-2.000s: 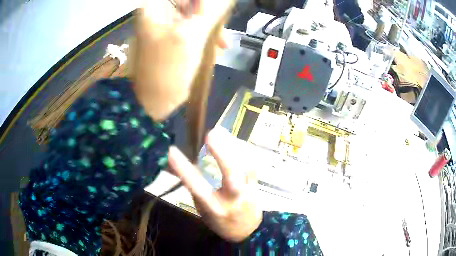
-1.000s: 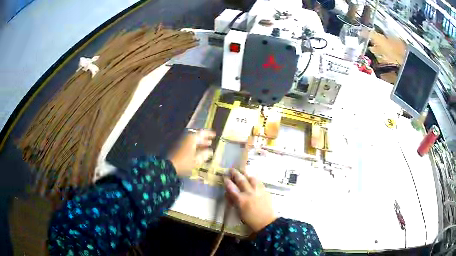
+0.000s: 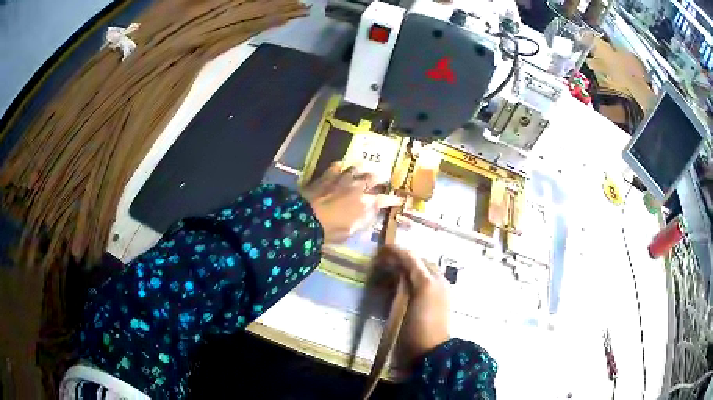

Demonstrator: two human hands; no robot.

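A narrow brown handle strap (image 3: 397, 316) hangs from my right hand (image 3: 422, 301) over the table's front edge; its upper part runs up to the clamp. My right hand is closed on the strap, partly blurred. My left hand (image 3: 344, 205) lies over the left part of the yellow-edged clamp template (image 3: 330, 129), its fingertips at the strap's upper end near the left strap-holding block (image 3: 423, 178). Whether the left fingers pinch the strap is unclear. The right block (image 3: 498, 201) sits on the clamp. The sewing machine head (image 3: 438, 74) is above.
A thick strap bundle (image 3: 102, 133) tied with white scrap lies at left, beside a black mat (image 3: 227, 133). At right are a control screen (image 3: 667, 144), a red thread cone (image 3: 666, 238), a small red-handled tool (image 3: 610, 355) and a dark thin cord.
Both hands are now closer to the strap's upper end at the clamp, the left having moved right across the template. The view has shifted, with more of the strap bundle and mat showing since the first frame.
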